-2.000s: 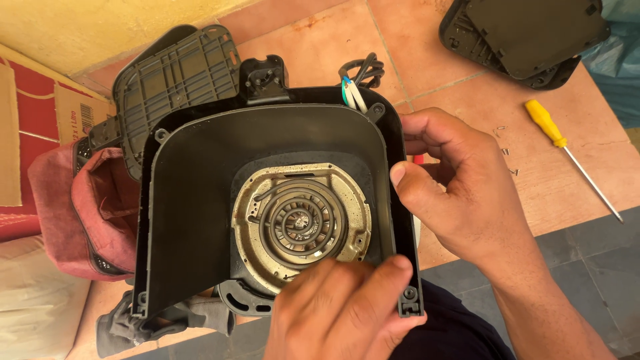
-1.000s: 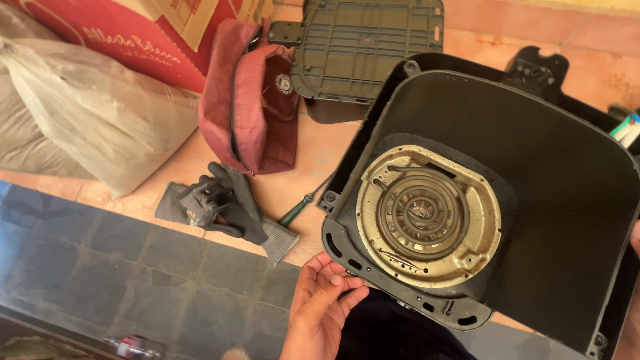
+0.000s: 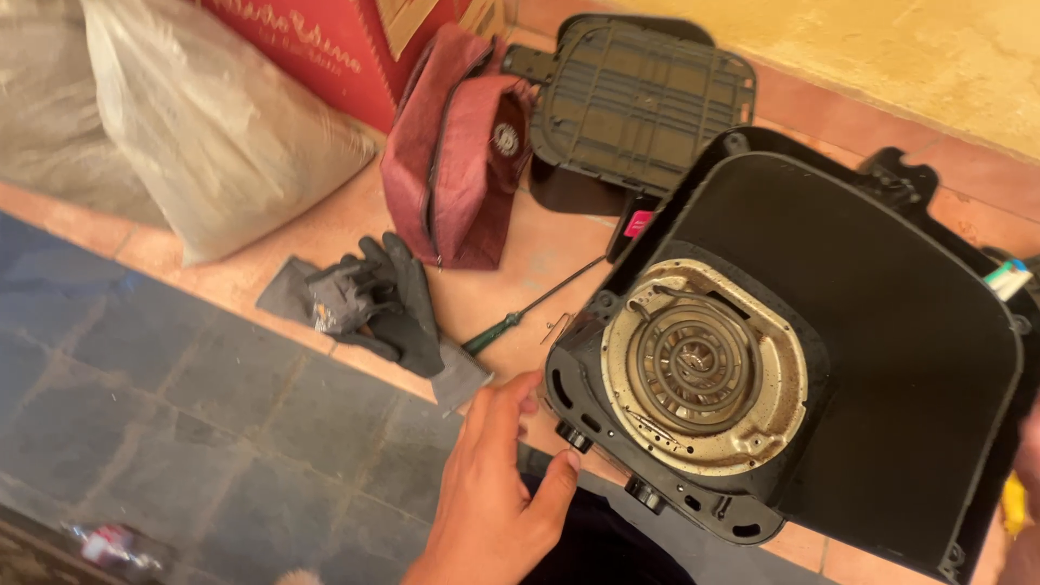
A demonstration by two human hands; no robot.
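A black plastic appliance housing (image 3: 902,349), likely of an air fryer, lies open towards me. Inside it sits a round metal plate (image 3: 792,390) with a coiled heating element (image 3: 699,366) over a fan. Two black knobs, one upper (image 3: 574,436) and one lower (image 3: 644,494), stick out of its near left edge. My left hand (image 3: 504,479) is beside the upper knob, thumb and fingers apart, holding nothing. Of my right hand (image 3: 1028,496) only a blurred part shows at the right edge by the housing; its fingers are hidden. Wires (image 3: 1007,278) with coloured ends emerge at the housing's far right.
On the tiled ledge (image 3: 357,219) are grey work gloves (image 3: 406,309), a green-handled screwdriver (image 3: 496,331), a red zip bag (image 3: 455,162) and a ribbed black plastic panel (image 3: 642,106). A filled plastic sack (image 3: 219,130) and a red box (image 3: 313,49) stand left. A bottle (image 3: 118,546) lies on the floor.
My left hand has come off the housing's near edge, where it was one second ago, and its fingers have spread. The view has swung left since the earliest frame.
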